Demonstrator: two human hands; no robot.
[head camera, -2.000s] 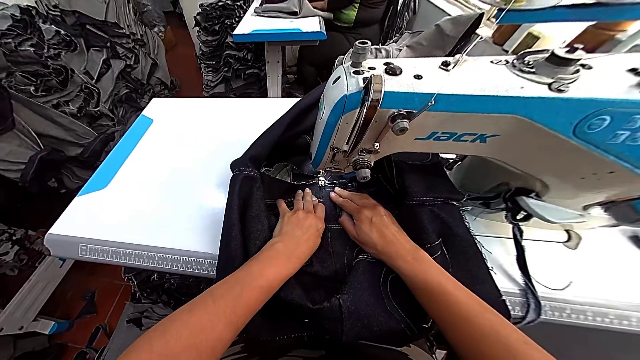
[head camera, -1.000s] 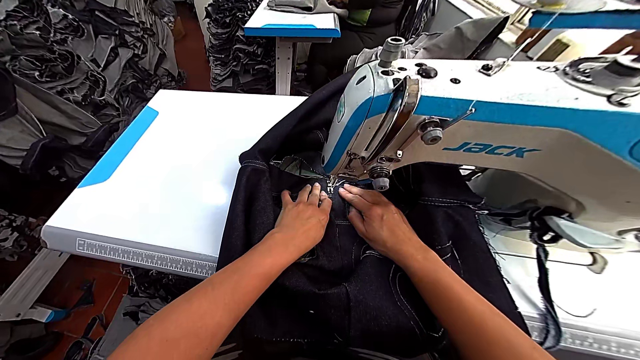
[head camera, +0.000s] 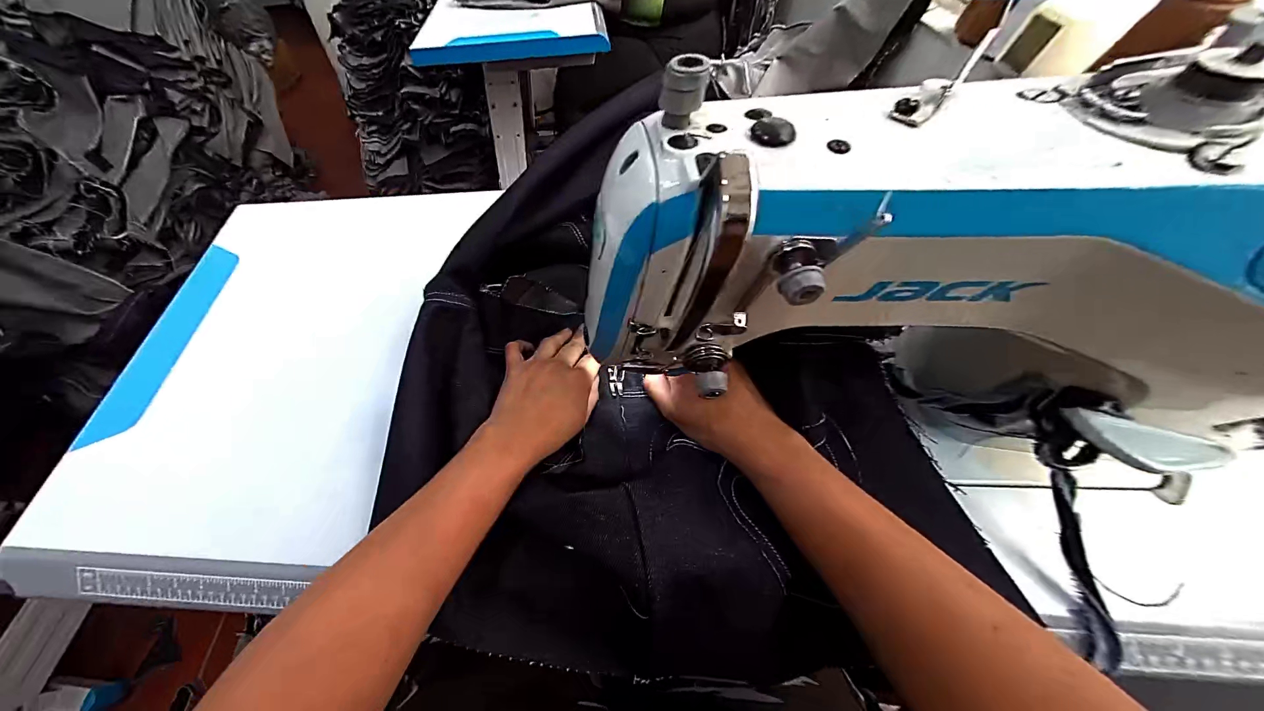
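Note:
A dark denim garment (head camera: 592, 553) with light stitching lies over the bed of a Jack sewing machine (head camera: 948, 237). The presser foot (head camera: 616, 380) rests on or just over the cloth. My left hand (head camera: 548, 390) lies on the denim just left of the foot, its fingers bent against the cloth. On the other side, my right hand (head camera: 711, 405) is on the denim beside the foot, partly hidden behind the machine head. Whether either hand pinches the fabric is hard to tell.
The white tabletop (head camera: 267, 395) extends left, with a ruler strip (head camera: 193, 587) along its front edge. Heaps of dark fabric (head camera: 118, 148) stand at the left. Behind is another table (head camera: 509, 35). A dark cloth strip (head camera: 1071, 553) hangs from the knee-shaped lever area at right.
Both hands have moved farther forward past the presser foot, the right one now partly behind the machine head. The denim near the foot has shifted with them.

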